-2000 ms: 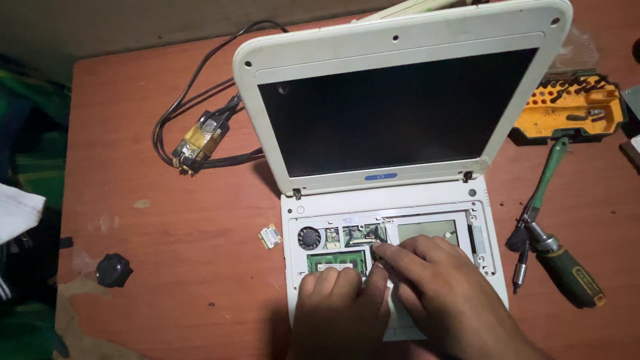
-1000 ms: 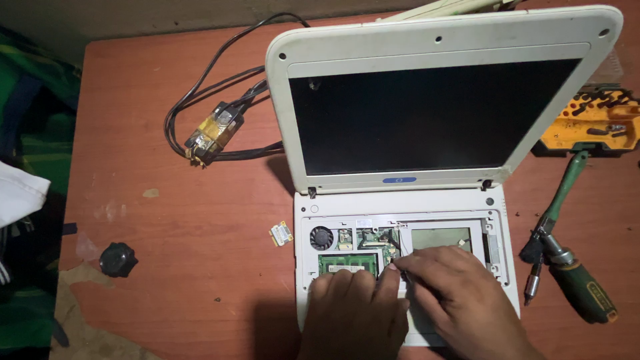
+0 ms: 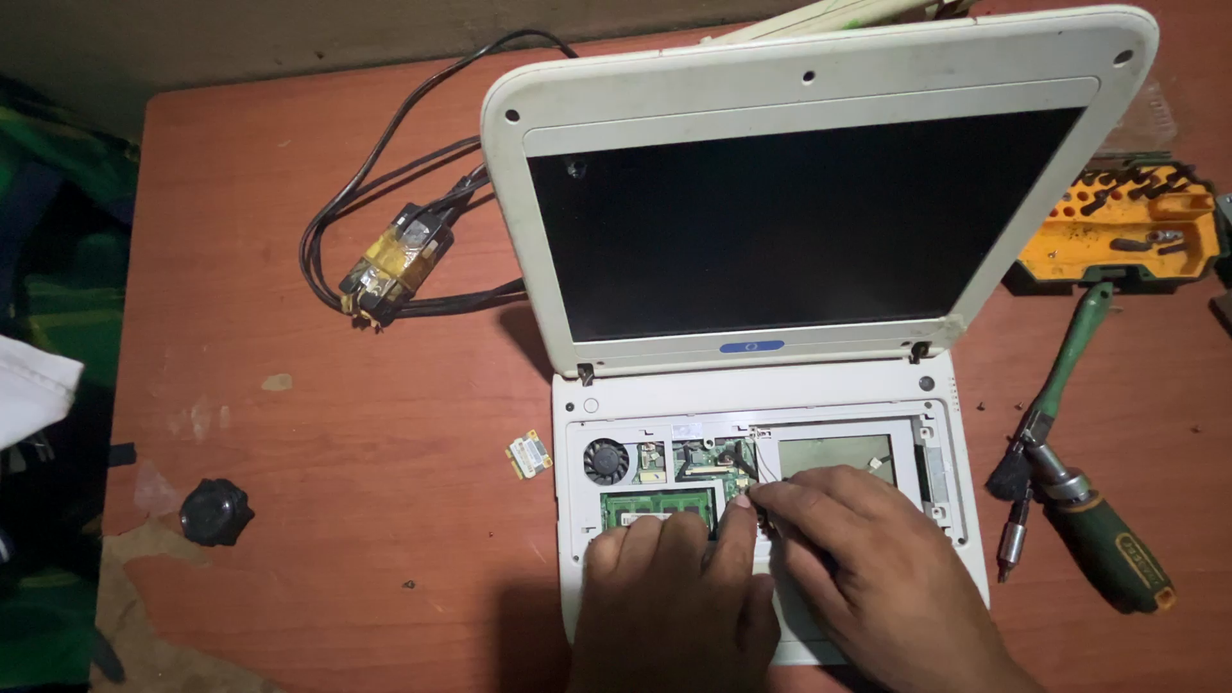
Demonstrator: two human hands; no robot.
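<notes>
A white laptop (image 3: pixel 751 380) stands with its lid up and its keyboard bay uncovered, showing a cooling fan (image 3: pixel 606 462), a green memory module (image 3: pixel 664 504) and part of the circuit board (image 3: pixel 717 454). My left hand (image 3: pixel 679 597) lies over the lower left of the base, its index fingertip at a small pale connector (image 3: pixel 742 483) right of the memory module. From the right, my right hand (image 3: pixel 866 558) reaches to the same spot, fingertips beside the left index finger. Whether either hand pinches a thin wire there cannot be told.
A small wireless card (image 3: pixel 528 455) lies left of the base. Farther left are a black knob-like cap (image 3: pixel 217 512) and a taped power adapter (image 3: pixel 399 258) with black cables. On the right lie a green-handled brush (image 3: pixel 1073 356), a ratchet screwdriver (image 3: pixel 1107 549) and an orange bit case (image 3: pixel 1126 226).
The view has shifted a little. Both hands stay at the same part of the open base, with only slight finger movement between the frames.
</notes>
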